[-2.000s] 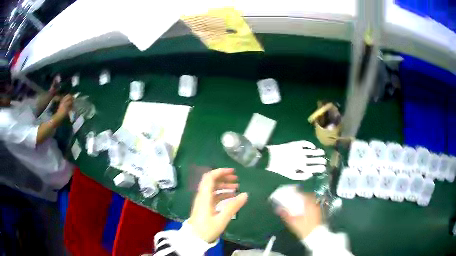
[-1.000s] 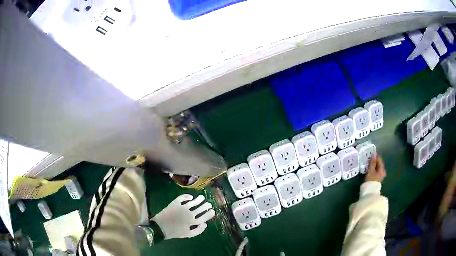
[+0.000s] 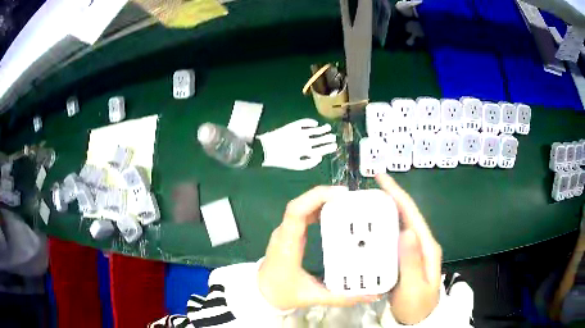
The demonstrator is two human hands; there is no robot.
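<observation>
A white wall adapter (image 3: 360, 256) is held up close in front of me, its outlet face towards me and its small ports at the lower end. My left hand (image 3: 295, 253) grips its left side and lower edge. My right hand (image 3: 417, 256) holds its right side, with a finger reaching up past the top corner. The backs of the adapter and some fingertips are hidden. Two rows of white adapters (image 3: 426, 151) stand right of the metal post. A jumbled heap of adapters (image 3: 109, 192) lies at the left, partly on a pale sheet (image 3: 138, 131).
On the green surface lie a white glove (image 3: 298, 145), clear bottle (image 3: 224, 145), white pads (image 3: 220, 221) and a dark pad (image 3: 186, 203). A tool cup (image 3: 330, 102) stands by the metal post (image 3: 356, 57). Single adapters (image 3: 183, 84) sit far left. Blue sheets (image 3: 474, 51) lie far right.
The view has swung back left from the rows. My right hand has left the far end of the near row, and both hands now hold an adapter up close.
</observation>
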